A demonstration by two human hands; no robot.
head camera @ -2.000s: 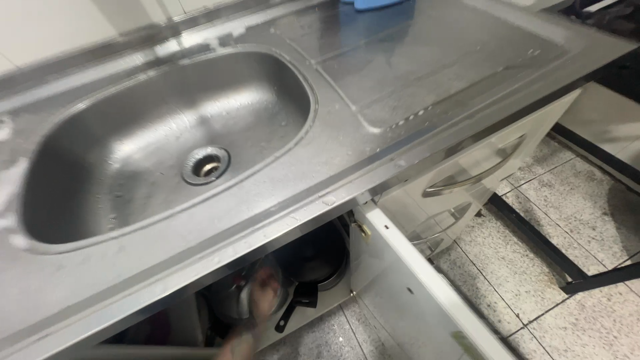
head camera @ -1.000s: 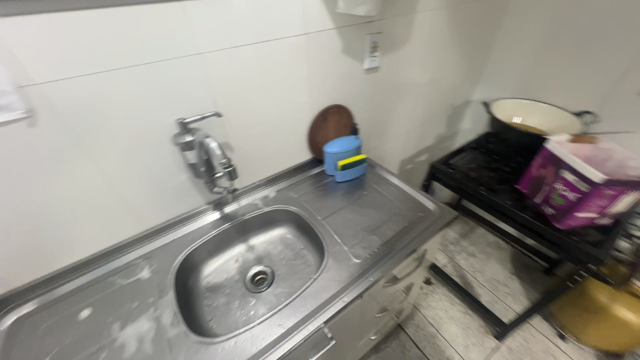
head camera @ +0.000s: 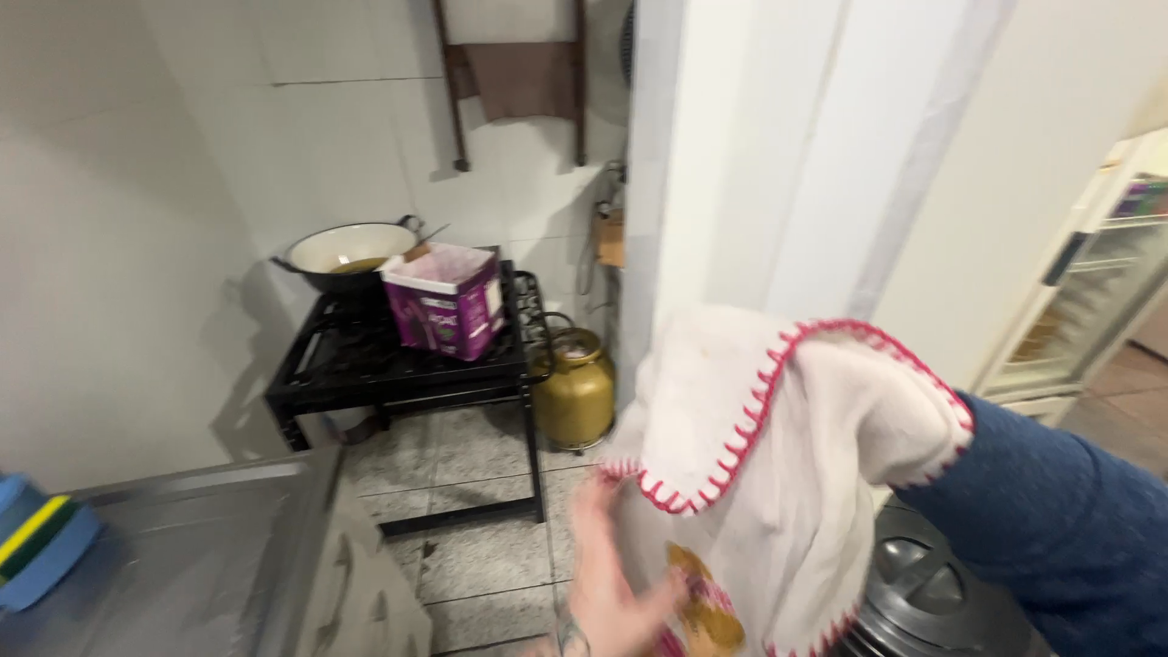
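A white cloth with a red stitched edge and a printed pattern (head camera: 730,401) fills the lower right of the head view. My left hand (head camera: 613,570) is at its lower left side, fingers touching the cloth; blur hides how firmly they grip. The cloth covers my right hand, and only the blue sleeve of that arm (head camera: 1058,493) shows, coming in from the right. Below the sleeve is a black lid with a knob (head camera: 917,570), partly behind the cloth.
A steel sink counter (head camera: 182,557) with a blue sponge holder (head camera: 55,566) lies at left. Ahead, a black stove (head camera: 401,374) carries a wide pan (head camera: 351,251) and a purple container (head camera: 447,306). A yellow gas cylinder (head camera: 575,392) stands beside it. A white column (head camera: 757,164) rises at centre right.
The view has swung right, from the sink to the stove and column. The white cloth and my right sleeve are now in view; two seconds ago a hand was at the open cabinet under the sink.
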